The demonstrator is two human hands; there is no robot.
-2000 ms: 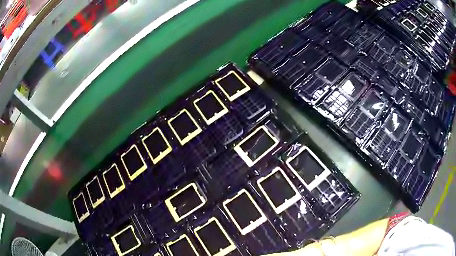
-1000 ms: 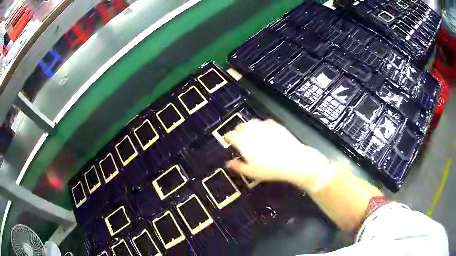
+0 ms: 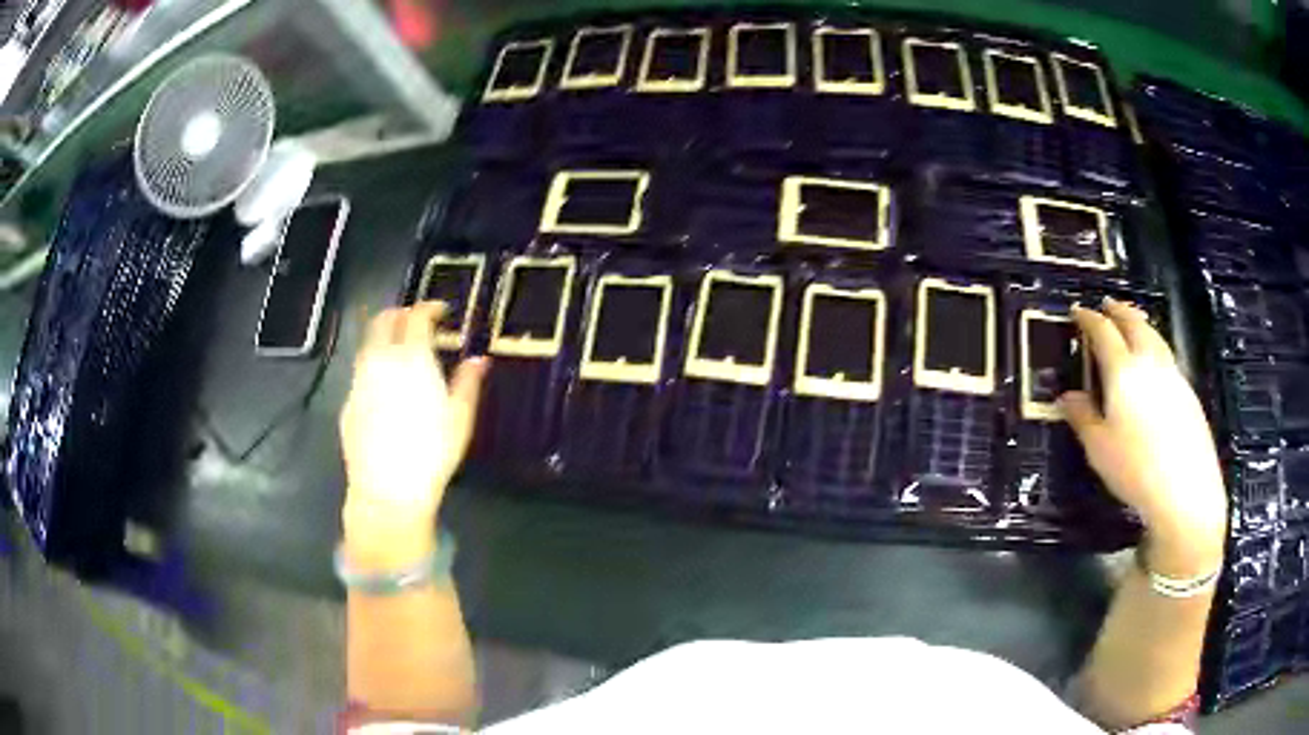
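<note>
A glossy dark blister tray (image 3: 718,445) lies in front of me. Dark framed parts with pale cream borders form an upper row (image 3: 761,55) and a lower row (image 3: 735,328), with three sideways parts (image 3: 836,213) between them. My left hand (image 3: 402,417) is over the left end of the lower row, fingertips at the leftmost framed part (image 3: 454,297), thumb apart. My right hand (image 3: 1148,417) is at the right end, fingers and thumb spread at the right edge of the last framed part (image 3: 1052,359). Whether either hand presses its part is unclear.
A white desk fan (image 3: 204,134) stands at the upper left beside a white-edged phone-like device (image 3: 303,276) and a thin cable. A tray stack (image 3: 101,345) is at the far left. More dark trays (image 3: 1278,359) lie close on the right. The green bench (image 3: 632,589) edge is nearest me.
The view has turned and now faces the tray squarely. My right hand has moved from a sideways part to the right end of the lower row. My left hand has come into view.
</note>
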